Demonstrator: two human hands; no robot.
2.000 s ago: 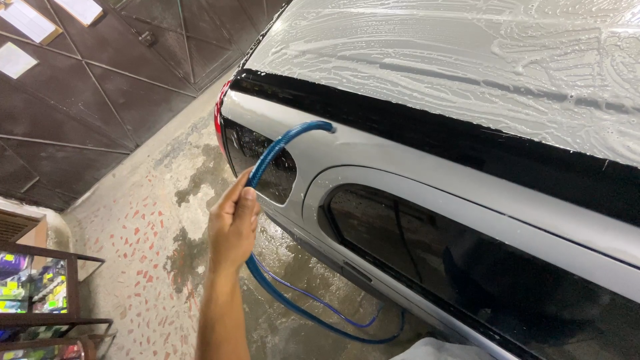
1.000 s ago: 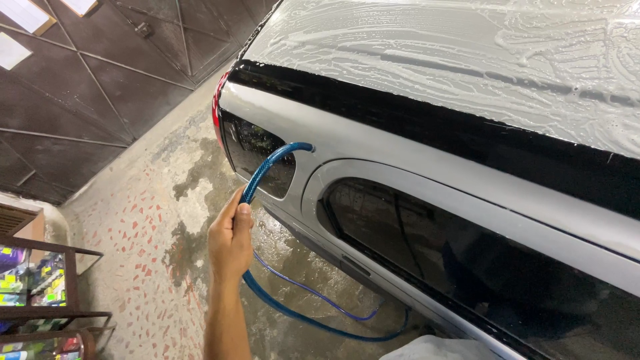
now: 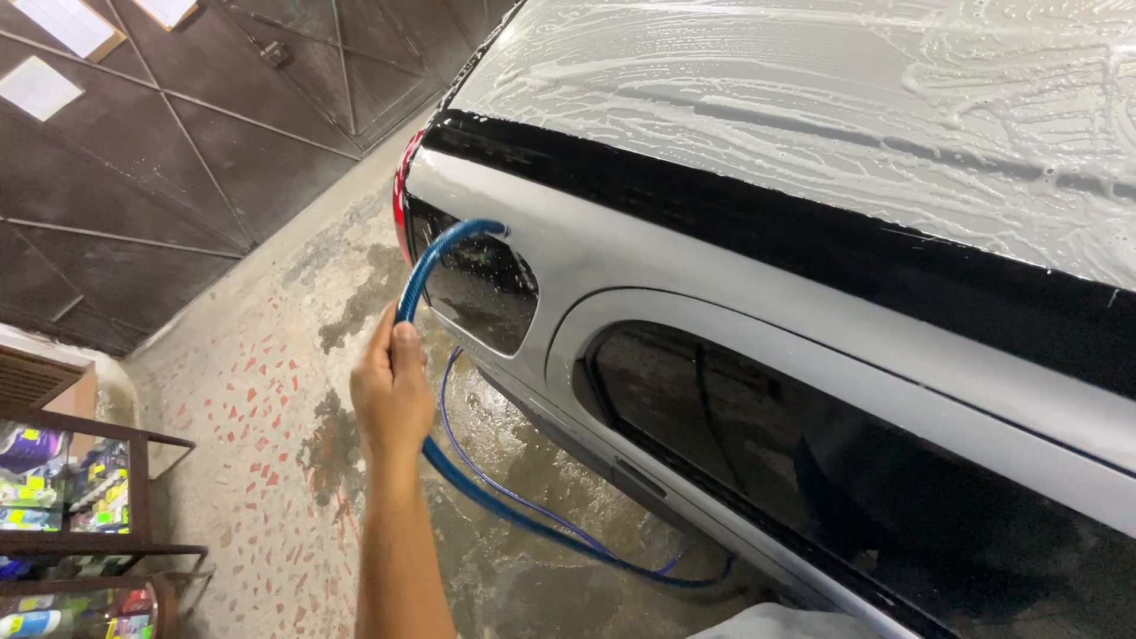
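My left hand (image 3: 395,390) grips a blue flexible hose (image 3: 424,271) near its end. Above the hand the hose arches to the right, its tip by the silver body panel just over the small rear side window (image 3: 484,288) of a silver car (image 3: 568,231). Below the hand it loops down to the wet floor and under the car's side. Whether water is coming out cannot be told. White suds streak the car roof (image 3: 799,98), beside a black roof-edge strip (image 3: 710,213). My right hand is not in view; a piece of light grey cloth shows at the bottom edge.
A dark metal gate (image 3: 177,151) with papers on it stands behind the car. Shelves (image 3: 71,541) of packaged goods are at the lower left. A thin blue-violet hose or cord (image 3: 524,501) lies on the wet concrete floor (image 3: 257,382), near the thicker hose.
The hose tip has moved left along the car's side, from above the door frame to over the small rear side window. My left hand has kept its grip on the hose.
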